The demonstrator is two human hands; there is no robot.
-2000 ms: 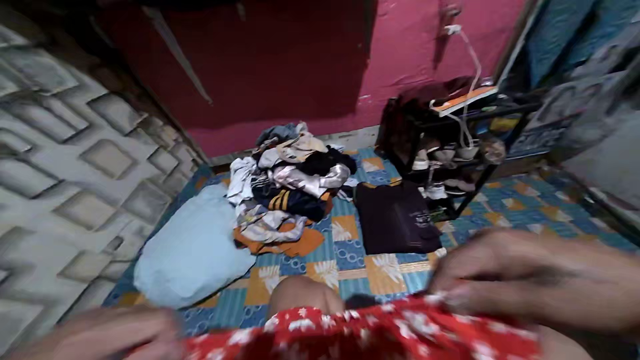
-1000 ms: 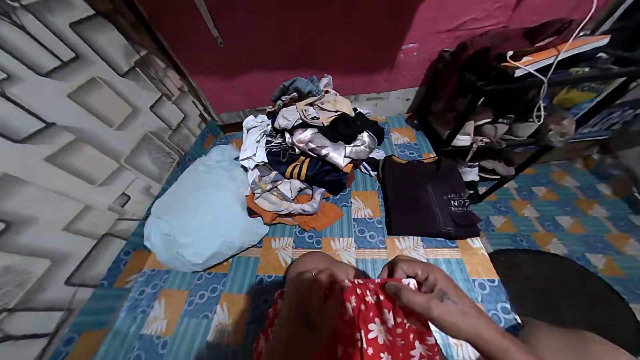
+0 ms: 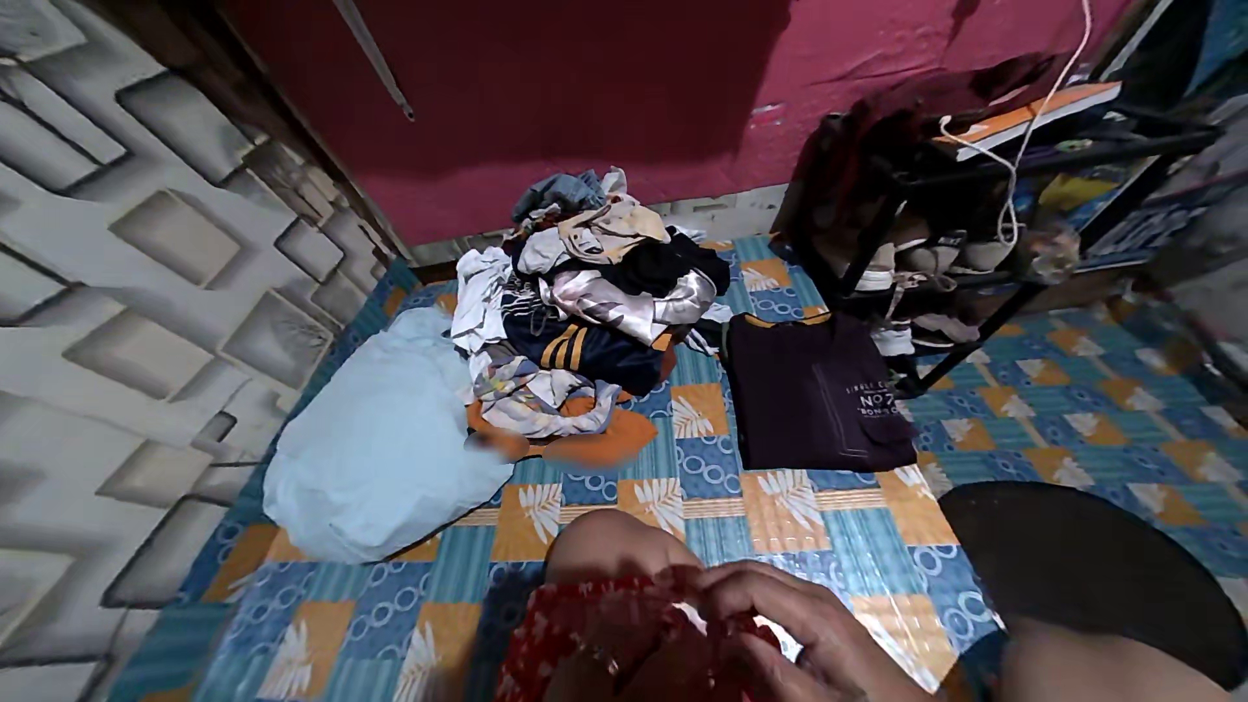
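Observation:
A red cloth with a white flower print (image 3: 546, 634) lies bunched at the bottom centre, over my lap. My right hand (image 3: 799, 624) has its fingers closed on the bunched cloth. My left hand (image 3: 634, 653) is a dark, blurred shape against the same cloth, and its fingers are hard to make out. Beyond my knee rises a heap of mixed clothes (image 3: 604, 292), with an orange garment (image 3: 604, 439) at its near edge. To the right of the heap, a dark folded shirt (image 3: 809, 400) with printed writing lies flat.
A pale blue stuffed bag (image 3: 380, 448) sits left of the heap. At the right stands a black rack (image 3: 1033, 302) holding shoes, with an orange-covered book (image 3: 1033, 117) and a white cord (image 3: 1014, 185) on top. A dark round object (image 3: 1082, 575) lies at lower right.
Two seconds ago my hands were far apart with the red cloth stretched between them; now they are together and the cloth is bunched.

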